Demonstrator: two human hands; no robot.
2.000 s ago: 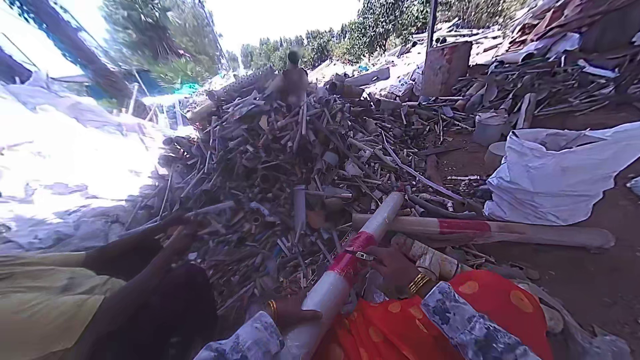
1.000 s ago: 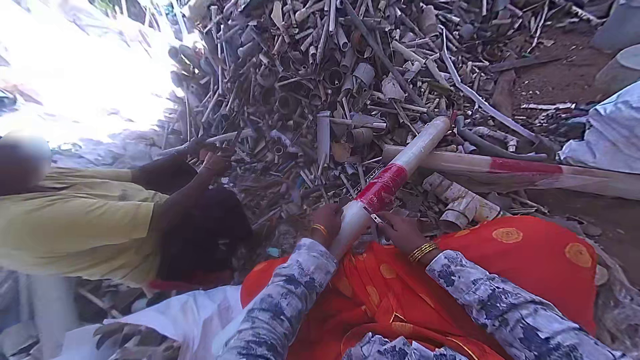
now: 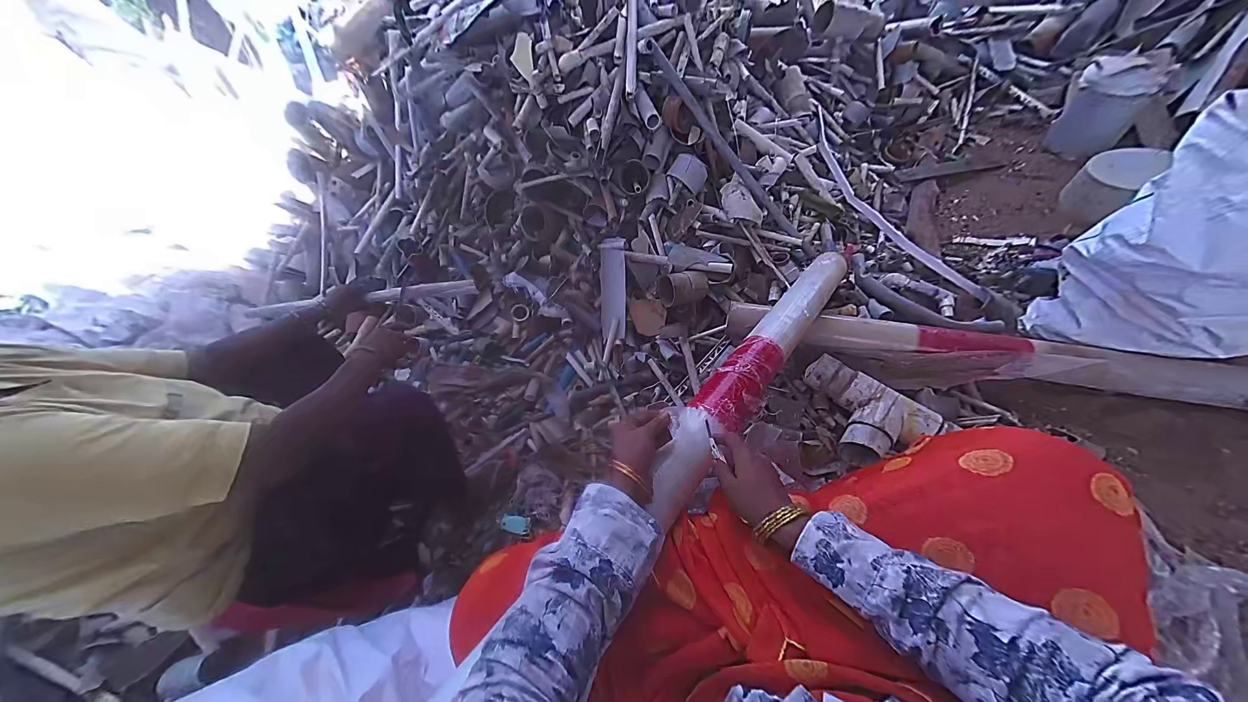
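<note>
A white plastic-wrapped pipe [image 3: 804, 297] with a red band [image 3: 738, 383] slants up from my lap. My left hand [image 3: 639, 450] grips the pipe's left side just below the band. My right hand [image 3: 753, 478] is at the pipe's right side and holds a small, thin metallic blade-like tool [image 3: 715, 447] against the wrap. Under the pipe's far end lies a second wrapped pipe [image 3: 1121, 366], also with a red band, reaching to the right edge. A short, broad pipe piece with torn wrapping [image 3: 873, 402] rests beside my right knee.
A large heap of scrap pipes and fittings [image 3: 585, 175] rises ahead. At left a person in a yellow shirt [image 3: 117, 478] sits with both hands on a thin pipe [image 3: 429, 291]. To the right are a white sack [image 3: 1170, 253] and a white bucket [image 3: 1111, 185].
The view has tilted down. My left hand has moved up the pipe, from its lower part to just below the red band. My right hand stays by the band.
</note>
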